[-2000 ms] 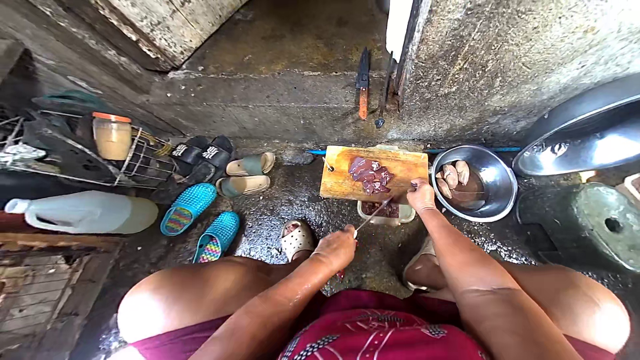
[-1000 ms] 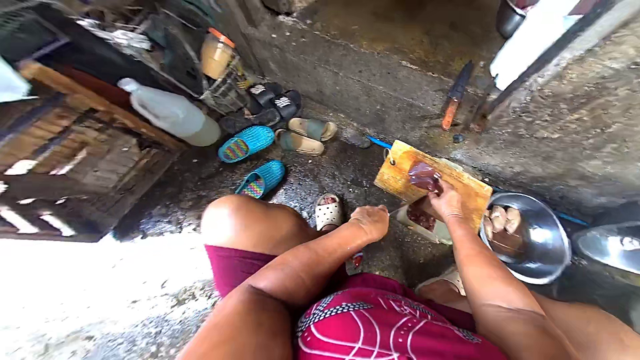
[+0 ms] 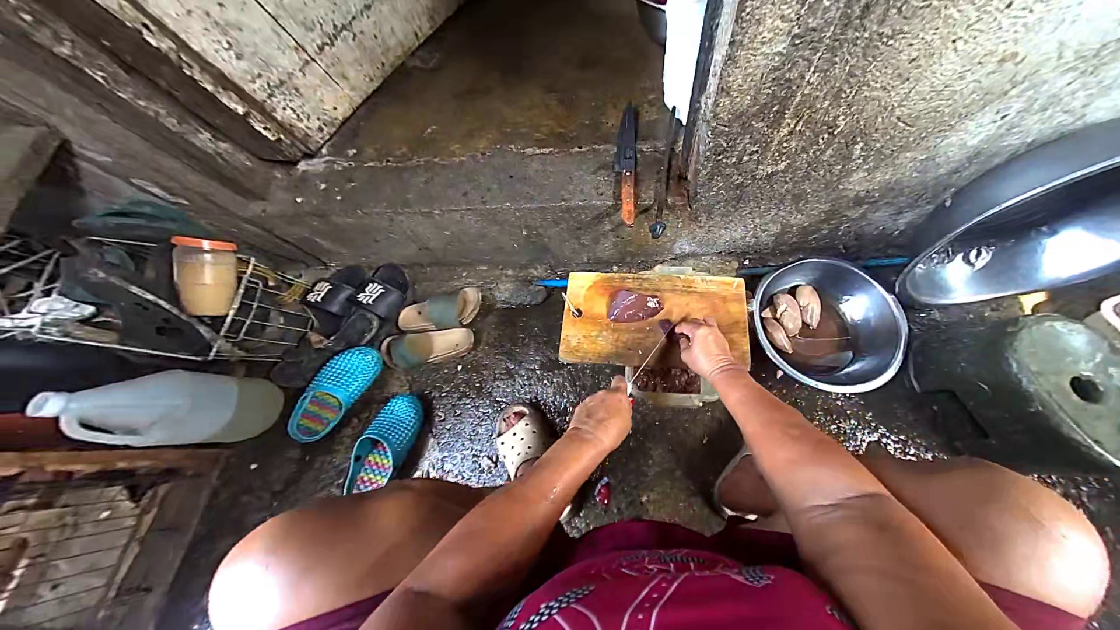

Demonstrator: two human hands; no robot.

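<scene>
My left hand (image 3: 602,416) is closed around the handle of a knife (image 3: 649,357), whose thin blade reaches up over the wooden cutting board (image 3: 591,337). The fingers of my right hand (image 3: 703,346) pinch a small dark piece of meat (image 3: 667,326) beside the blade tip. A larger dark red, shiny piece of raw meat (image 3: 633,306), which looks like liver, lies on the upper middle of the board. The board rests over a plastic container (image 3: 672,399) holding cut dark red pieces, partly hidden beneath it.
A steel basin (image 3: 892,337) with pale pieces of meat and reddish liquid stands right of the board. An orange-handled knife (image 3: 626,166) lies on the concrete step. Blue clogs (image 3: 337,394), sandals (image 3: 429,347), a plastic jug (image 3: 175,409) and a wire rack (image 3: 254,306) are at left.
My right hand, which held a dark red piece up over the board one second ago, is now lower at the knife tip. The large piece lies on the board. The view has swung.
</scene>
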